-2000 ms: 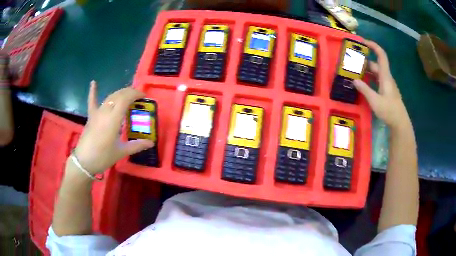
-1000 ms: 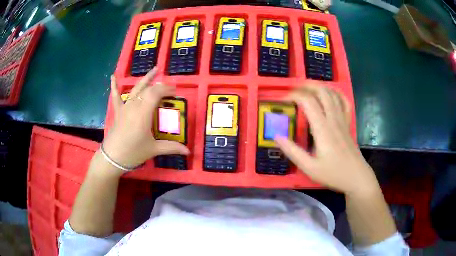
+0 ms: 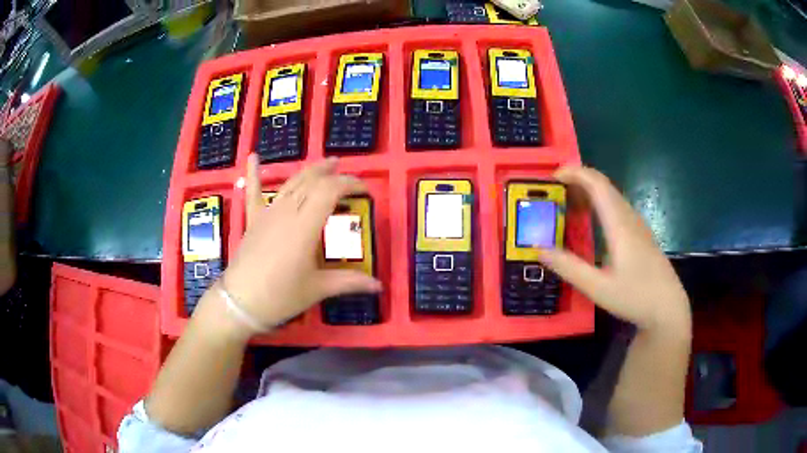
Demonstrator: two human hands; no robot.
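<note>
A red phone tray (image 3: pixel 372 338) holds two rows of keypad phones, front up, with lit screens. My left hand (image 3: pixel 288 243) covers the second phone of the lower row and has its fingers and thumb on the third phone (image 3: pixel 343 237), which shows a white screen. My right hand (image 3: pixel 619 252) is at the lower row's right end phone (image 3: pixel 534 276), its thumb by the centre key and its fingers at the upper right edge. That screen is blue-violet. The fourth lower phone (image 3: pixel 444 283) lies untouched between my hands. Both phones at my hands lie in their slots.
An open brown carton (image 3: pixel 721 40) stands at the upper right and a brown box (image 3: pixel 327 16) beyond the tray. Some set-aside phones (image 3: pixel 478 12) lie at the top. An empty red tray (image 3: pixel 106 345) is below the bench edge at lower left. Other red trays show at both sides.
My left hand has moved from the lower row's first phone to its second, then third. My right hand has moved from the upper right phone to the lower fourth, then fifth. The tray sits further left.
</note>
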